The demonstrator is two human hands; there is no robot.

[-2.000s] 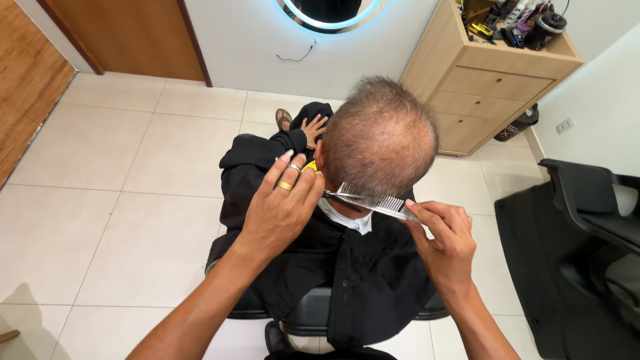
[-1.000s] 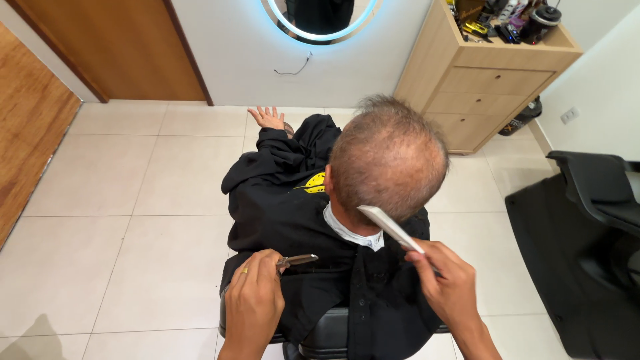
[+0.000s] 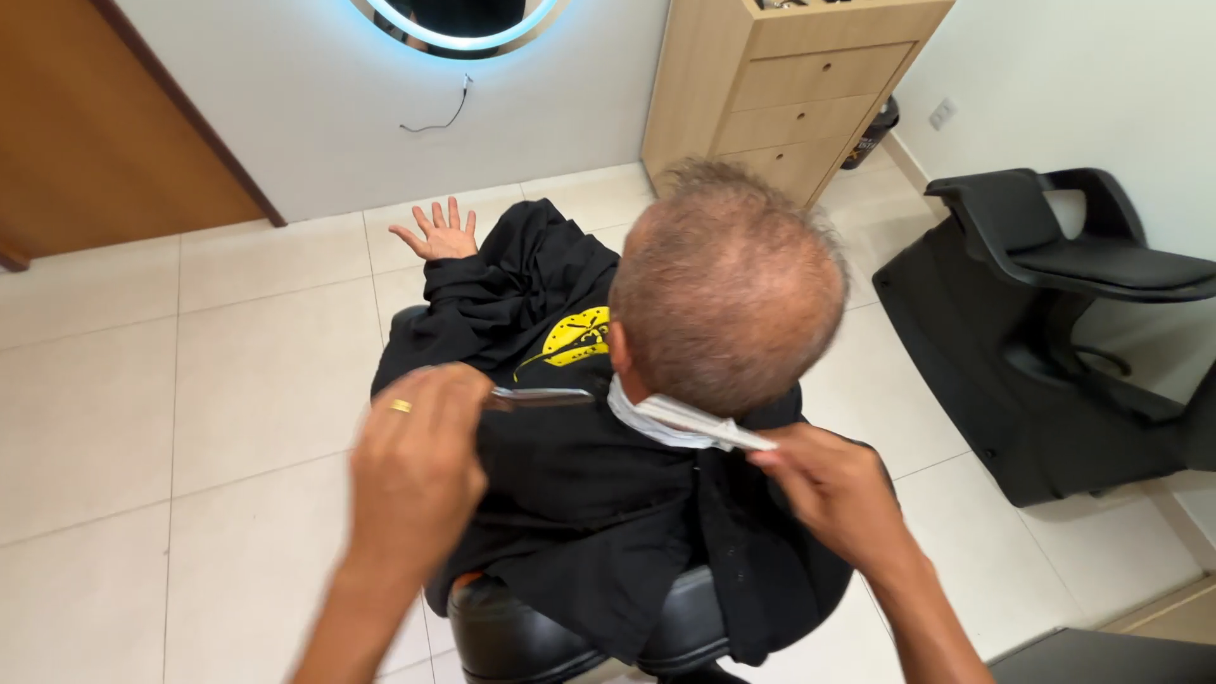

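A seated person's head (image 3: pixel 731 285) with short, thinning hair is at the centre, seen from behind. A white neck strip (image 3: pixel 655 427) circles the neck above a black cape (image 3: pixel 589 494) with a yellow print. My right hand (image 3: pixel 836 484) holds a light-coloured comb (image 3: pixel 703 423) by one end, low behind the head at the nape. My left hand (image 3: pixel 418 465), blurred and wearing a gold-coloured ring, is closed around a pair of scissors (image 3: pixel 541 396), whose blades point right toward the neck. Whether the blades are apart cannot be told.
The seated person's raised hand (image 3: pixel 442 231) is beyond the cape. A wooden drawer cabinet (image 3: pixel 798 85) stands ahead, near a lit round mirror (image 3: pixel 465 43). At the right is a black salon chair (image 3: pixel 1092 247). The black barber chair (image 3: pixel 513 636) is below the cape.
Two seconds ago both tools were together at the back of the head; now the scissors are apart from the comb, left of the neck. The seated person's hand has moved outward, fingers spread.
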